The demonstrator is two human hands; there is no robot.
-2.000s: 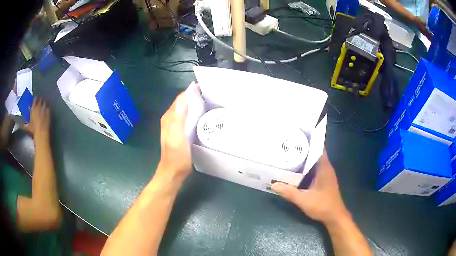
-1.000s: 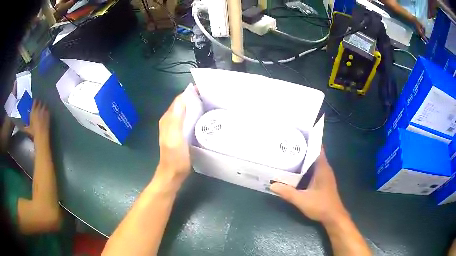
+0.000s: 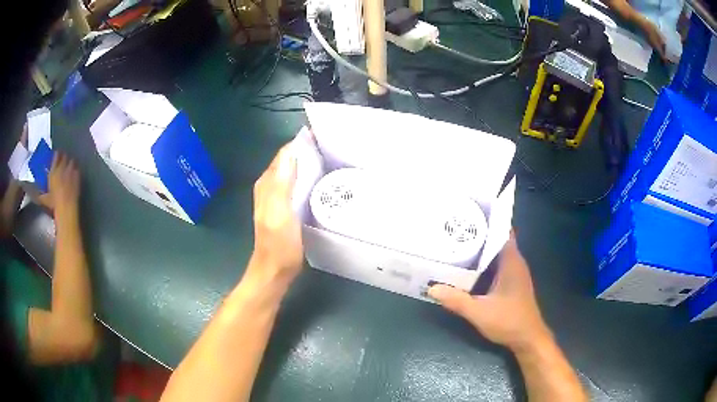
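An open white retail carton (image 3: 377, 263) is in front of me, its large lid flap (image 3: 413, 149) raised at the back and its side flaps up. A white rounded packed unit (image 3: 397, 212) lies inside, with a round slotted grille at each end. My left hand (image 3: 277, 212) holds the carton's left end. My right hand (image 3: 495, 302) holds its right end, with the thumb on the front side near a small dark printed mark. The fingers of my right hand are partly hidden by the carton.
Another open carton (image 3: 157, 161) with a white unit stands at left. A neighbouring worker's hand (image 3: 63, 180) holds a small blue-and-white item (image 3: 39, 161). Blue cartons (image 3: 656, 255) are stacked at right. A yellow-and-black device (image 3: 562, 98), a pale post (image 3: 376, 47) and cables are at the back.
My hands and the carton have hardly moved. At the upper right edge, another person's hand and sleeve have shifted a little.
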